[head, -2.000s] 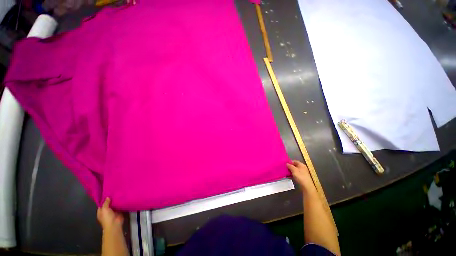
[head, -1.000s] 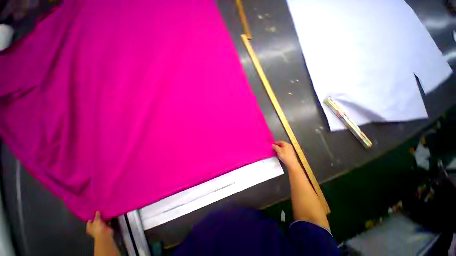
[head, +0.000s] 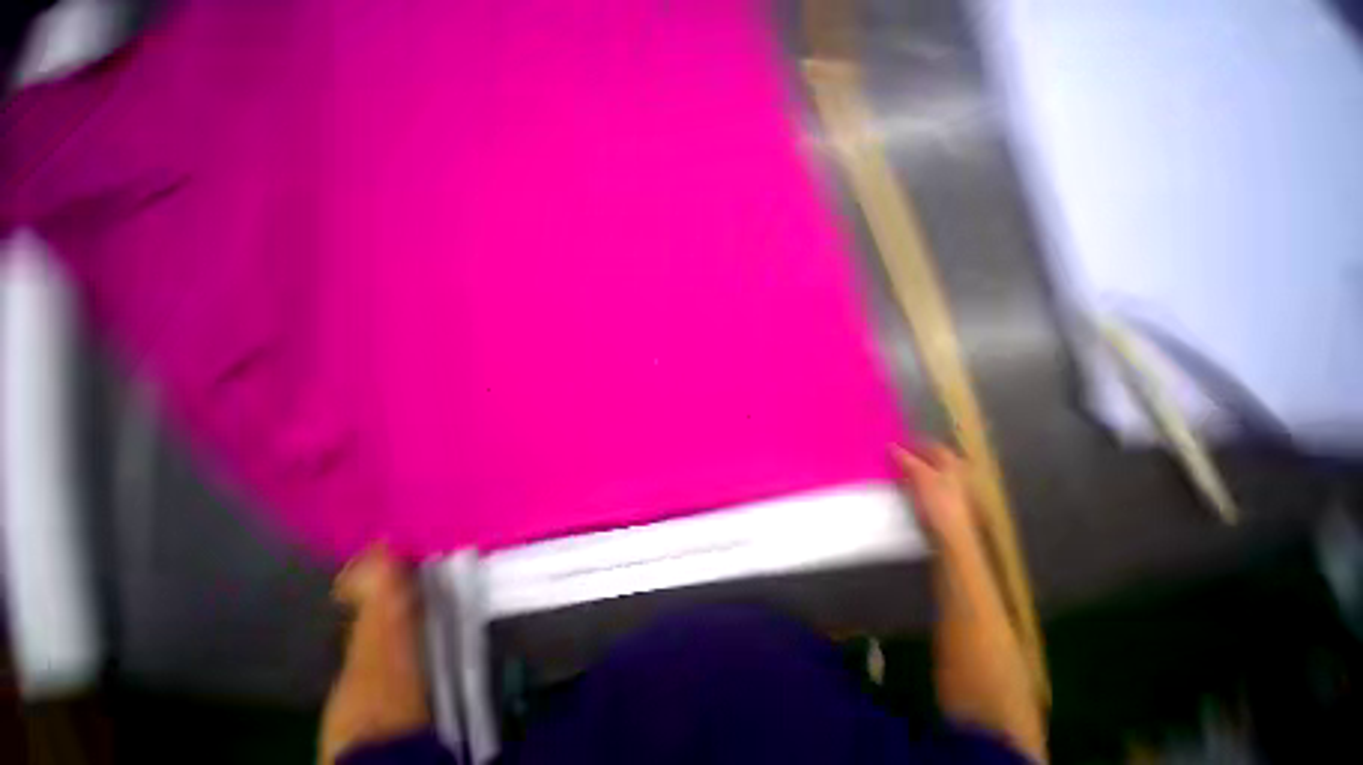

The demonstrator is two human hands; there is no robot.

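The frame is blurred by motion. A bright magenta-pink cloth (head: 598, 299) covers the middle of the table, smooth on the right and folded at the left. My left hand (head: 374, 575) grips its near left corner. My right hand (head: 934, 475) grips its near right corner. A white strip (head: 718, 550) shows along and below the cloth's near edge, between my hands. The silver-white rail (head: 459, 650) sticks out toward me just right of my left hand; the cloth hides the rest of it.
A long yellow-tan wooden stick (head: 934, 321) lies right of the cloth, passing by my right hand. White sheets (head: 1196, 194) lie at the right with a short pale stick (head: 1173, 419) on their near corner. A white roll (head: 45, 478) lies on the dark grey table (head: 195, 553) at far left.
The view has shifted and blurred. Over two seconds the cloth's near edge has moved away from me, uncovering more of the white strip. Both hands still hold the corners.
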